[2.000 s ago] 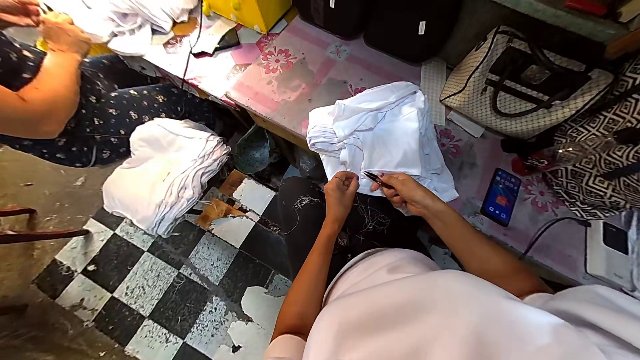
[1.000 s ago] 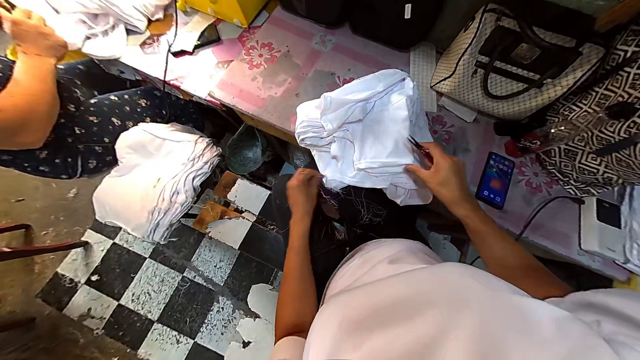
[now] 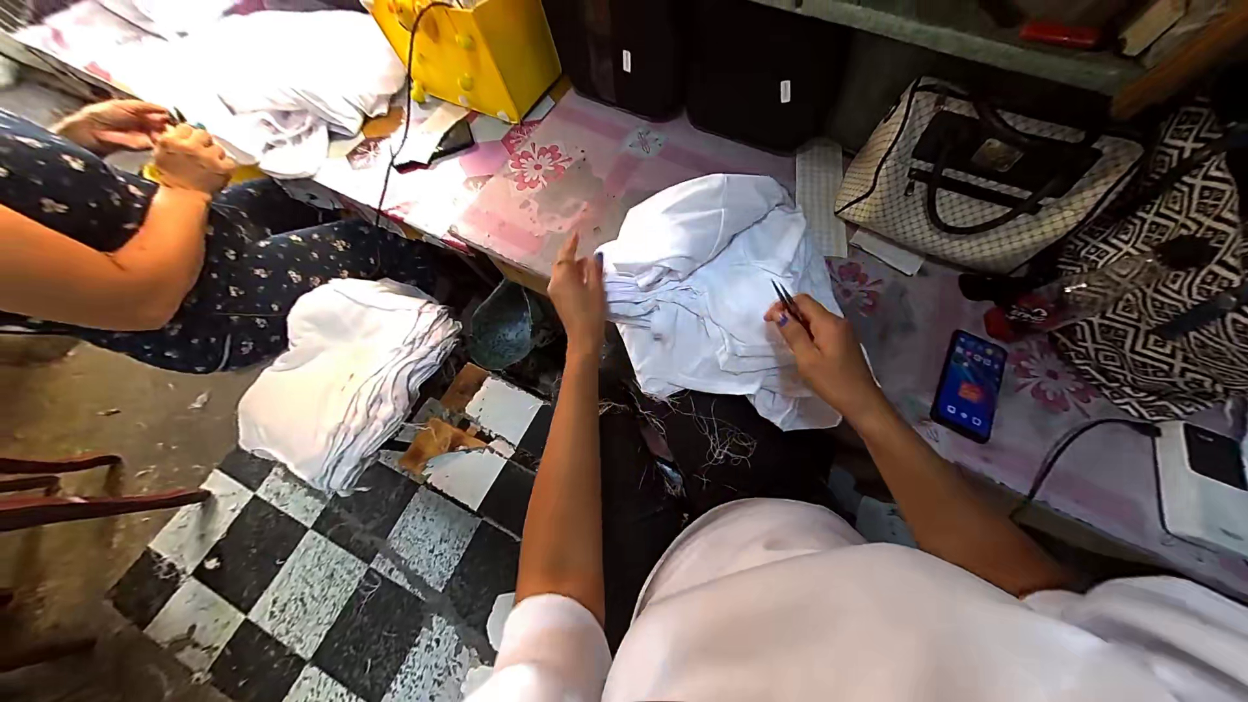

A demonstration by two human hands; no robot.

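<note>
A pile of white cloth pieces (image 3: 717, 278) lies at the table's front edge and hangs over it toward my lap. My right hand (image 3: 817, 346) holds a small dark pointed tool (image 3: 788, 300), perhaps thread snips or tweezers, over the right part of the pile. At the pile's left edge is my left hand (image 3: 579, 292), fingers apart and raised, with nothing seen in it; whether it touches the cloth is unclear. Loose thread ends (image 3: 721, 439) lie on my dark-clothed lap below the cloth.
A phone (image 3: 969, 385), a white device (image 3: 1204, 487) with a cable and a checked handbag (image 3: 990, 180) are on the right. Another stack of white cloth (image 3: 341, 380) is at left, beside a co-worker (image 3: 107, 253) in dark floral clothes. A yellow container (image 3: 487, 58) stands at the back.
My left hand has moved from the front of the cloth up to its left side, and its fingers have spread. The cloth pile has shifted and looks more rumpled. The co-worker's hands have moved too.
</note>
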